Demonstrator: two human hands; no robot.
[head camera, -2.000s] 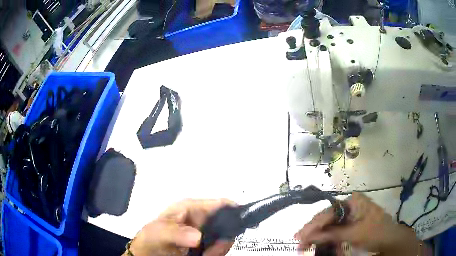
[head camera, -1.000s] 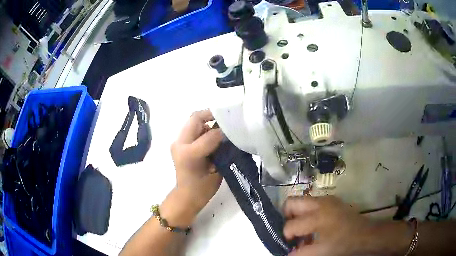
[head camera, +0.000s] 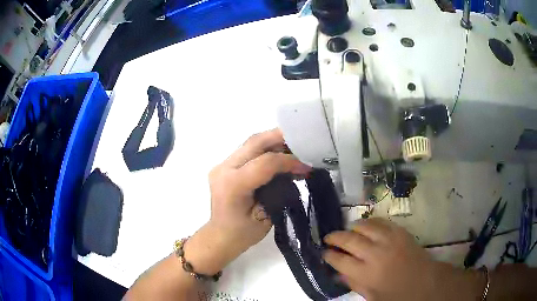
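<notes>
A black zipper band (head camera: 297, 258) lies in front of the needle area of the white sewing machine (head camera: 377, 100), with its shiny zipper line showing and white visible through its openings. My left hand (head camera: 250, 188) grips its upper left end, with the thumb and fingers close to the machine head. My right hand (head camera: 377, 253) holds its right edge with the fingertips. The presser foot and needle are mostly hidden behind the machine head and the band. Whether a fabric panel is under the band I cannot tell.
Another zipper band (head camera: 150, 132) lies on the white table (head camera: 194, 76). A dark rounded panel (head camera: 100, 213) lies at its left edge, beside a blue bin (head camera: 73, 159) heaped with black bands. Thread snips (head camera: 486, 232) and a slim tool (head camera: 526, 220) lie at the right.
The band has spread open and its upper part has come nearer the needle area. My left hand has moved slightly right and down. My right hand has shifted slightly right along the band.
</notes>
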